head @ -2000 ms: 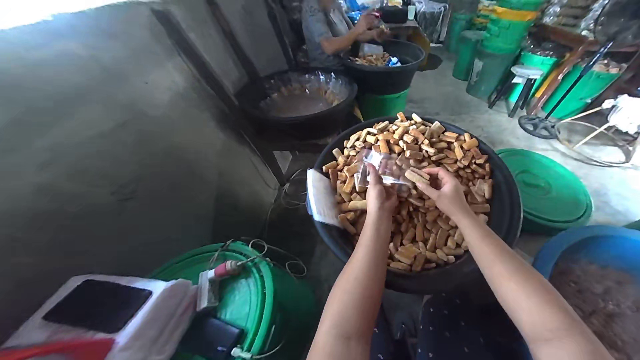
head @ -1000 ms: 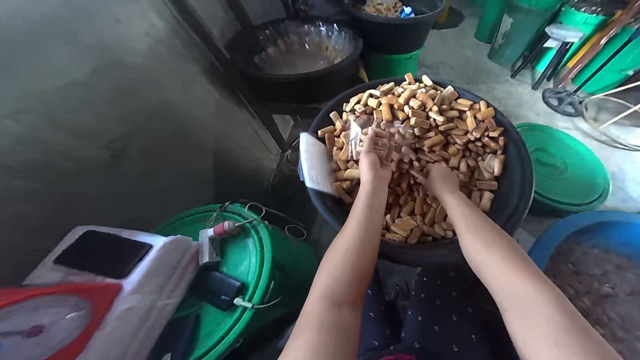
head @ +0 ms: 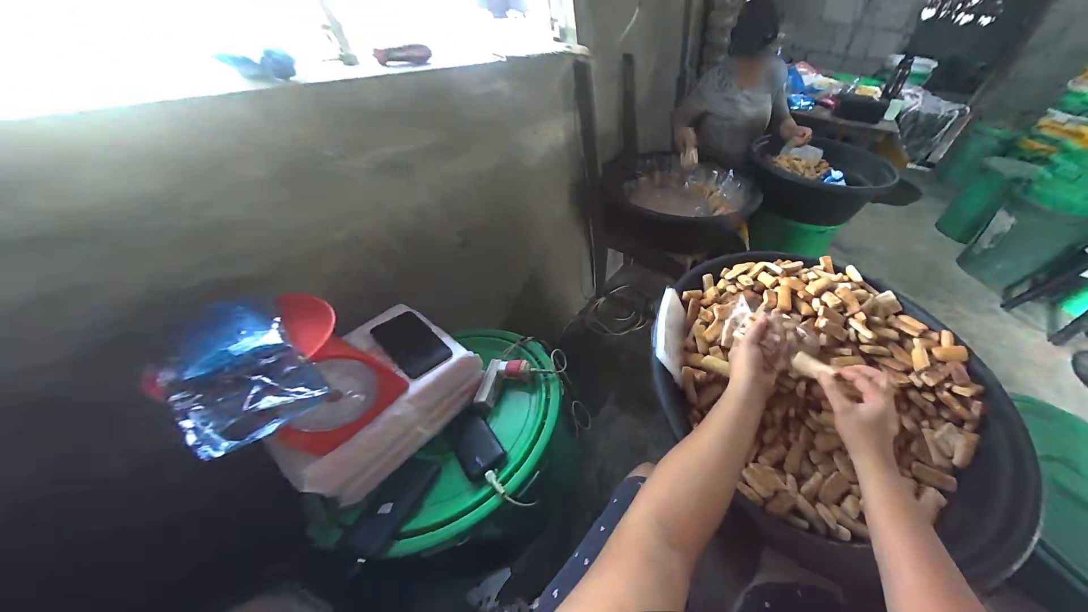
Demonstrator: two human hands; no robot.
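Note:
A wide black tub (head: 999, 510) holds a heap of golden-brown baked biscuit sticks (head: 799, 450). Over the heap, my left hand (head: 755, 353) holds a clear plastic bag (head: 778, 333); its contents are hard to make out. My right hand (head: 863, 399) pinches one pale biscuit stick (head: 812, 365) between thumb and fingers, its far end close to the bag. A white flat pack (head: 670, 333) stands against the tub's left inner wall, left of my left hand.
Left of the tub, a green lidded drum (head: 531, 442) bears a phone (head: 478, 444), a power strip (head: 490, 387) and cables. A red dial scale (head: 374, 382) is beside it. Behind, a person (head: 735, 106) works at two black tubs (head: 680, 223). A green lid (head: 1054, 467) lies right.
My right hand has come up from the heap, where it was one second ago, and now holds a biscuit stick near the bag. The view has swung left and up.

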